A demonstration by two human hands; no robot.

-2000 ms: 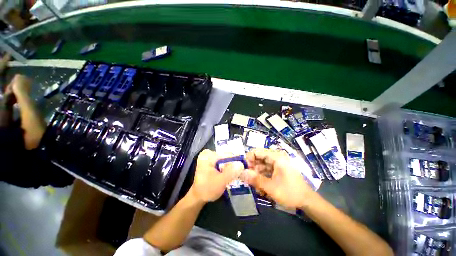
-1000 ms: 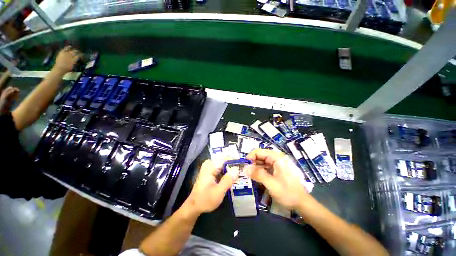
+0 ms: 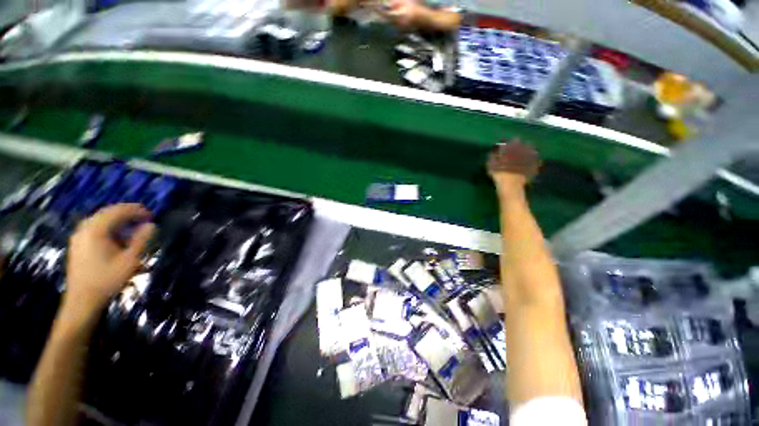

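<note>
My left hand (image 3: pixel 104 250) is over the black tray (image 3: pixel 212 195), just below the row of blue housings (image 3: pixel 108 185). Its fingers look apart, with no clear part between them; it is blurred. My right hand (image 3: pixel 514 162) is stretched over the green belt, dark and blurred; whether it holds anything cannot be told. A phone unit (image 3: pixel 393 193) with a blue end and a pale end lies on the belt, left of my right hand. A pile of boards with pale screens (image 3: pixel 391 312) lies on the bench between my arms.
A clear tray (image 3: pixel 595 320) with small parts stands at the right. The green belt (image 3: pixel 283 150) crosses behind, with a white rail and a slanted post (image 3: pixel 632 179). Another unit (image 3: pixel 179 143) lies on the belt at left. Another person's hand (image 3: pixel 420 15) shows beyond the belt.
My hands have parted from the blue-rimmed unit they held over the pile. The left moved to the black tray, the right over the belt. A unit now lies mid-belt. The view has shifted.
</note>
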